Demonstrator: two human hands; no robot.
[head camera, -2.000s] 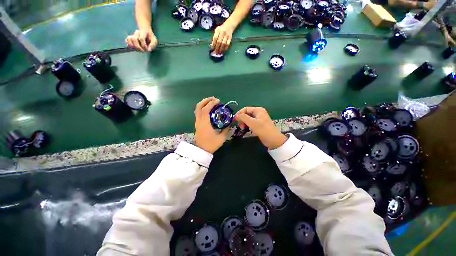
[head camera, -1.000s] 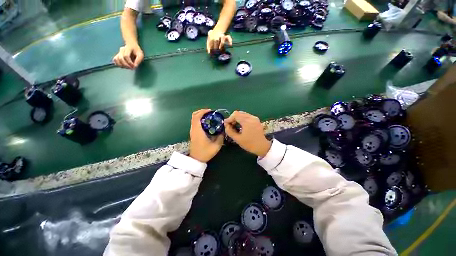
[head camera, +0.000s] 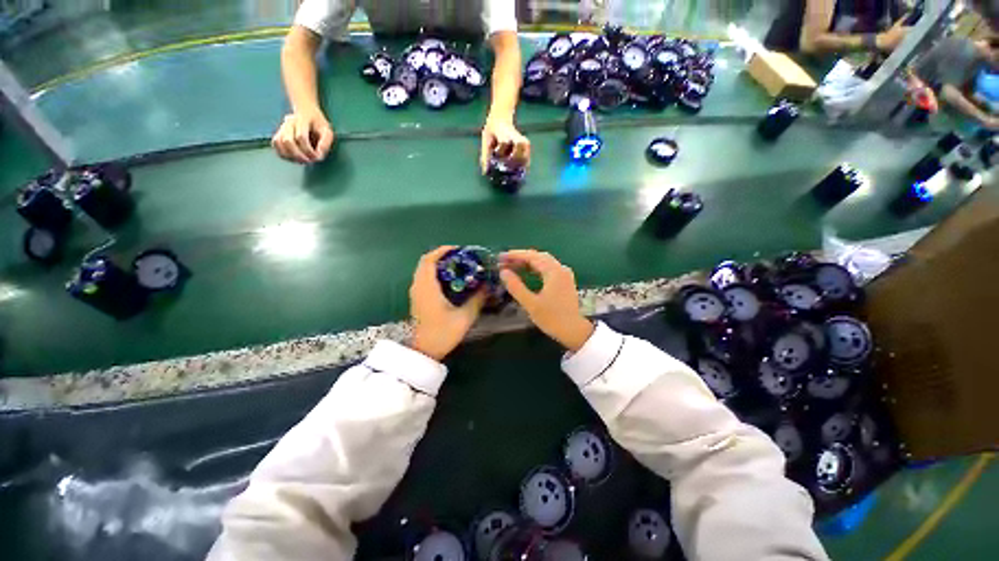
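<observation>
My left hand (head camera: 440, 312) is wrapped around a black cylindrical housing (head camera: 463, 274) over the belt's near edge, its open end with electronics facing up towards me. My right hand (head camera: 544, 294) is just right of the housing, thumb and forefinger close together near its rim. Whether a wire is pinched there is too small to tell. A dark part shows between the hands under the right fingers, mostly hidden. Loose round end caps (head camera: 547, 496) lie on the dark worktable in front of me.
The green belt (head camera: 362, 236) carries housings (head camera: 673, 213), one glowing blue (head camera: 585, 142), and a joined unit (head camera: 107, 287) at left. A person's hand (head camera: 505, 145) holds a unit across the belt. End caps (head camera: 791, 352) are piled at right beside a brown cardboard box (head camera: 948, 329).
The view has shifted, and units on the belt have moved left. My left hand keeps the housing. My right fingers have moved slightly and opened from a more curled pose. The person opposite now holds a unit.
</observation>
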